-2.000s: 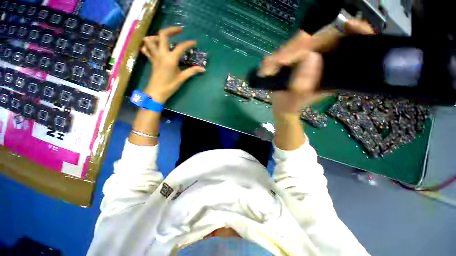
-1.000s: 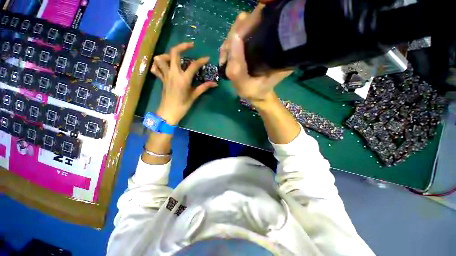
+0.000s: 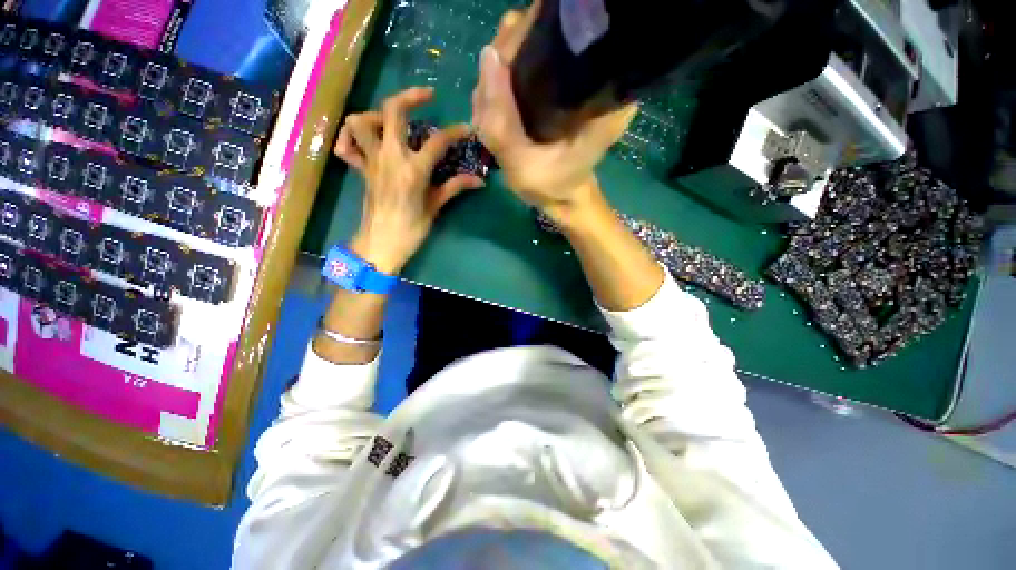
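Observation:
My right hand (image 3: 546,145) is closed around the thick black electric screwdriver (image 3: 646,50), which slants down over the green mat; its tip is hidden behind the hand. My left hand (image 3: 396,178) has thumb and forefinger around a short group of speckled modules (image 3: 459,161), at the left of the right hand. The fingers hide part of the group. A row of joined modules (image 3: 696,267) lies at the right, partly behind my right forearm.
Strips of square circuit boards (image 3: 134,189) lie on printed cardboard (image 3: 201,429) at left. A white and dark screw feeder (image 3: 819,123) stands at back right, beside a heap of modules (image 3: 880,262). Clear ridged trays (image 3: 657,111) show at the back.
The screwdriver and right hand have moved left from the feeder side to beside the left hand. The feeder is now uncovered. The left hand keeps its place at the small group.

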